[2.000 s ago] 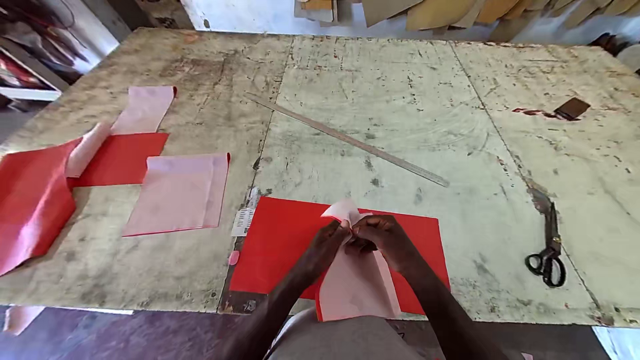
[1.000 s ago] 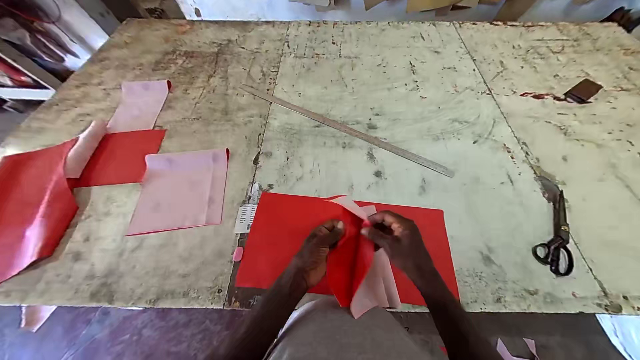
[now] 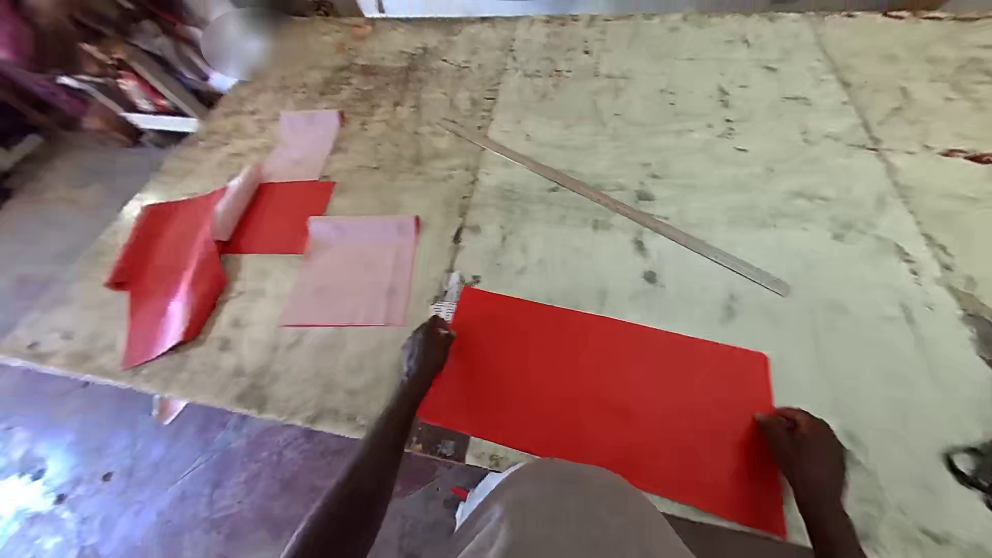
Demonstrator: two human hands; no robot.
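A red rectangular sheet, perhaps leather or vinyl, lies flat near the table's front edge. At its left edge is my left hand, the fingers closed near a small printed paper strip; what they pinch is partly hidden. My right hand grips the sheet's right edge between thumb and fingers. Left of the sheet lies a folded piece with a pale pink backing. Beyond the sheet a long metal ruler rests diagonally.
Farther left lie a curled red piece, a flat red piece and another pink-backed piece. The handle of black scissors shows at the right edge. The worn table has stains and seams.
My hands have moved apart, from the middle of the red sheet to its two ends. The folded red and pink piece they handled there no longer shows. The view has shifted left.
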